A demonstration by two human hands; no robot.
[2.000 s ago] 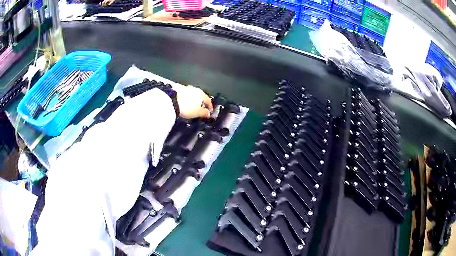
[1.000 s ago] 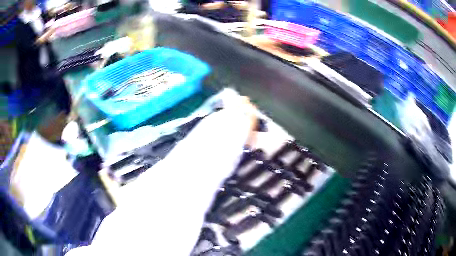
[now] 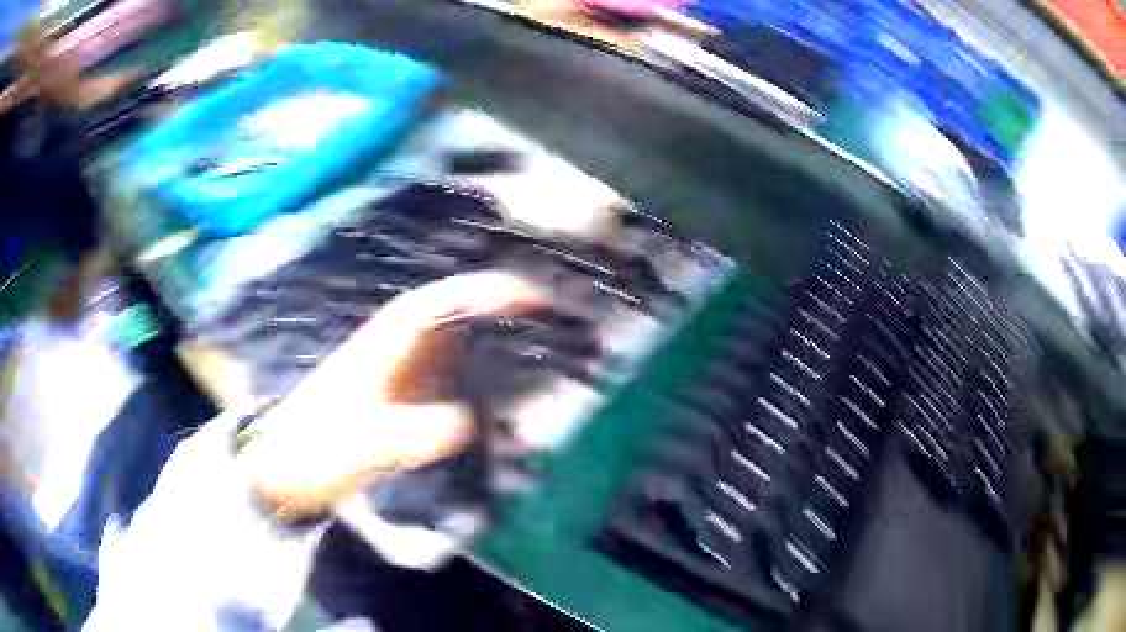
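Note:
The view is blurred. My left hand (image 3: 401, 389), in a white sleeve, reaches in from the lower left over the white-lined board (image 3: 562, 407). Its fingers and thumb are curved apart around a dark patch among the black arm parts (image 3: 531, 346); whether it grips one cannot be told. The black arms lie in rows on the white sheet. My right hand is not in view. Right of the board, a black tray (image 3: 630, 531) holds slanted rows of black arms with bright dots, smeared into streaks.
A light-blue basket (image 3: 204, 204) with thin silver pieces stands at upper left. A second tray (image 3: 914, 543) is at right, its near part bare. A dark belt-like strip (image 3: 556, 99) runs behind. Blue crates (image 3: 914, 62) and clear plastic are at upper right. Part of another person shows at left.
The view has swung. My left hand has moved from the board's far part back towards me, and its fingers now show spread from the thumb. More of the arms at the far side is uncovered.

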